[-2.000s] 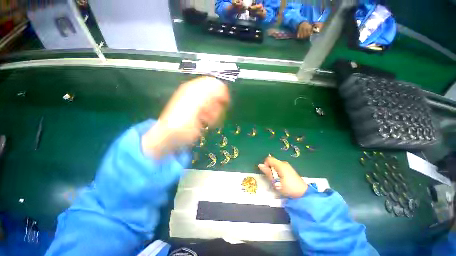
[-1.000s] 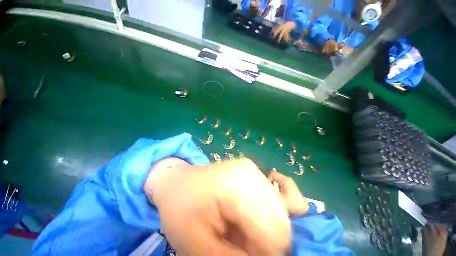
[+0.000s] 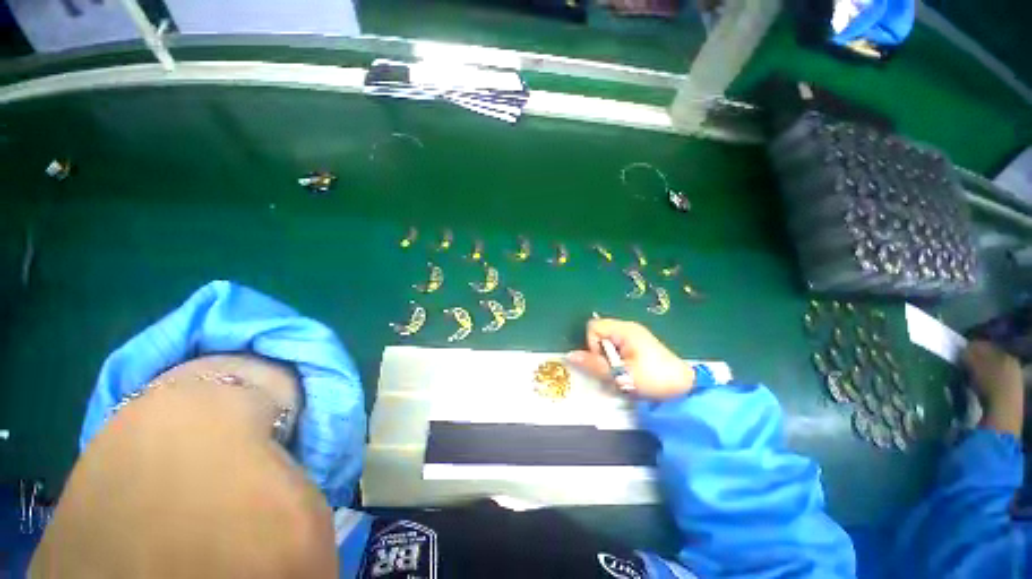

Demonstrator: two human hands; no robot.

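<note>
My right hand is above the right part of the white mat, shut on a slim white-and-dark tool. A pile of small gold parts lies on the mat just left of its fingers. Curved circuit assemblies lie in loose rows on the green bench beyond the mat. My left hand is large and close to the camera at the lower left. Its fingers are out of view, so whether it holds anything cannot be told.
A grey-black tray stack stands at the right. A second batch of curved parts lies below it, beside a white sheet and another person's hand. Small units lie near the pale rail.
My left hand has swung from over the mat to the lower left, uncovering the mat and gold parts. My right hand remains near the gold parts. The camera view has turned.
</note>
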